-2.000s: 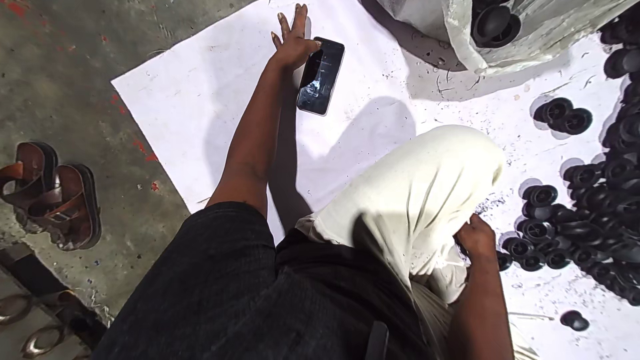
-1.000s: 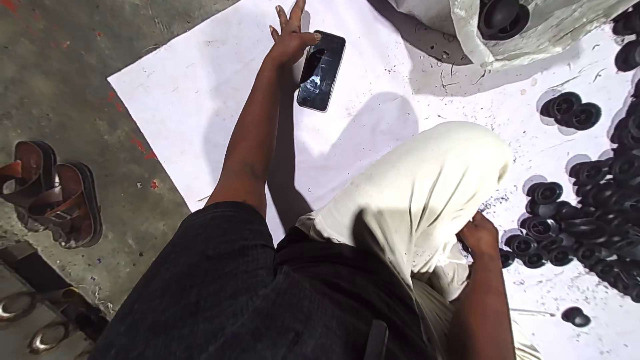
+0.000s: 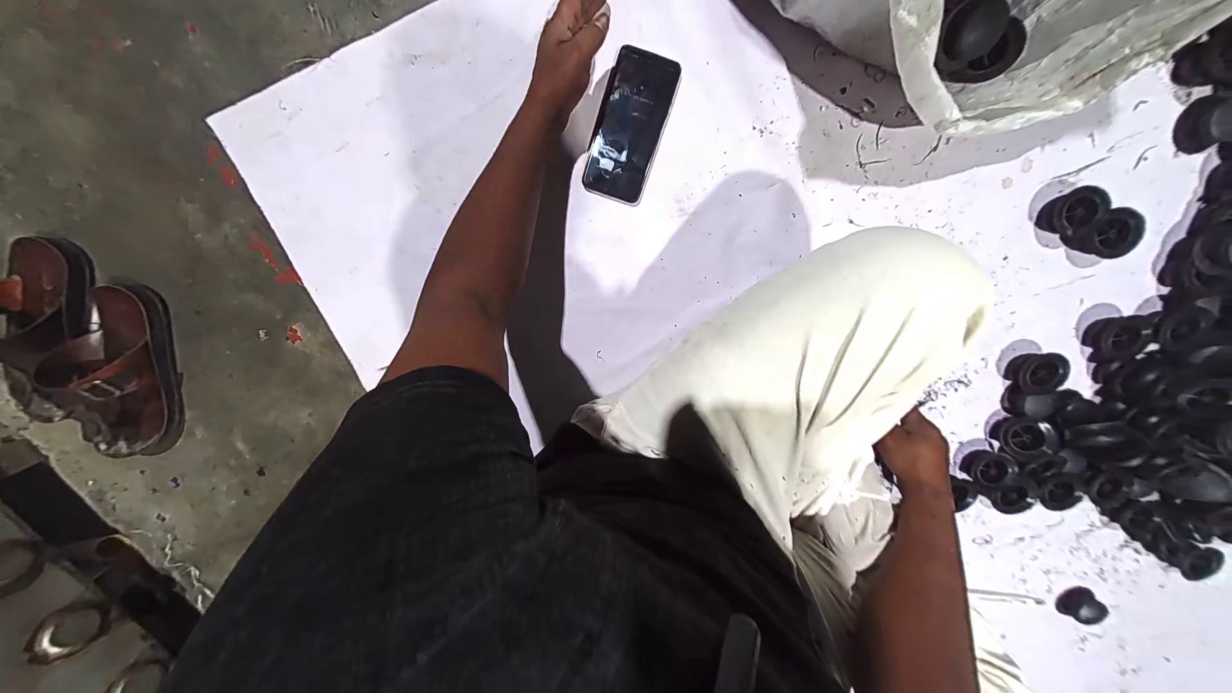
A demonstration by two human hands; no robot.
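My left hand point(image 3: 572, 53) is at the top edge, just left of a smartphone point(image 3: 632, 125) with a dark, reflecting screen. The phone lies face up on a white sheet point(image 3: 327, 183). The fingers are partly cut off by the frame, and no object shows in them. My right hand point(image 3: 914, 450) is beside my folded leg in cream trousers point(image 3: 847, 337), its fingers mostly hidden behind the leg. Whether it holds something cannot be seen. Just right of it begins a heap of round black plastic parts point(image 3: 1136, 414).
A white woven sack point(image 3: 1059, 91) at the upper right holds more black parts. Small groups of these parts point(image 3: 1097, 221) lie apart from the heap, one point(image 3: 1082, 604) lower down. Brown sandals point(image 3: 106, 366) stand on the concrete floor point(image 3: 231, 385) at left, above metal rings point(image 3: 67, 630).
My left hand has moved off the phone's upper left corner, which it touched before, and is now up and to the left of it. The right hand has stayed beside the leg.
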